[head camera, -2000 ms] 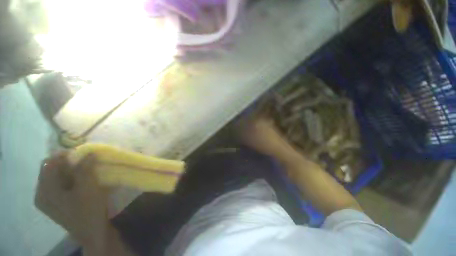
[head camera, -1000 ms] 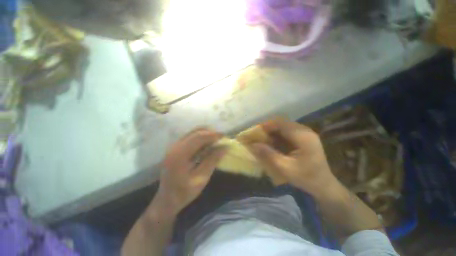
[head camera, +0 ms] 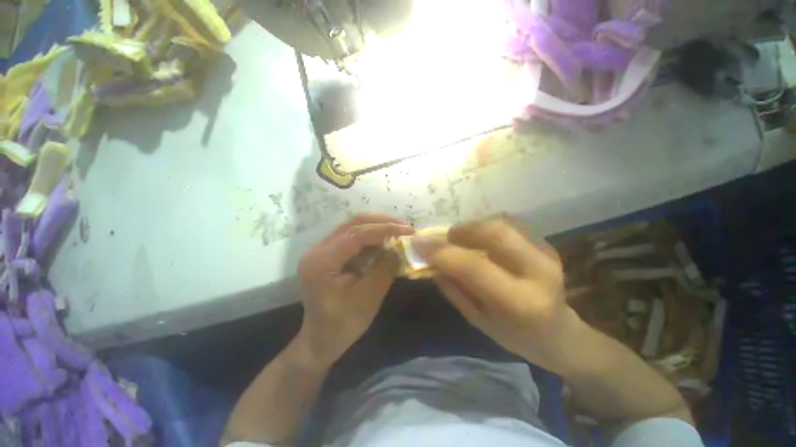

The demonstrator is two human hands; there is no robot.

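Note:
A small yellow strip (head camera: 417,251) with a pale backing is held between my two hands, in front of the table's front edge. It looks folded or bent, and the fingers hide most of it. My left hand (head camera: 353,271) pinches its left end. My right hand (head camera: 502,284) holds its right end; its fingers are slightly blurred. The sewing machine's presser foot area (head camera: 345,52) is at the top, beside a strong white glare.
Purple and white sewn pieces (head camera: 593,52) lie right of the glare. Yellow strips (head camera: 144,65) lie at the back left, and a purple heap (head camera: 52,367) hangs at the left edge. A blue basket (head camera: 720,349) with strip-like pieces (head camera: 641,297) stands below right. The white table (head camera: 174,236) has dark stains.
My right hand has come from the basket to the yellow strip, now held by both hands. The strip looks more compact than one second ago. The view has shifted, showing more of the left side.

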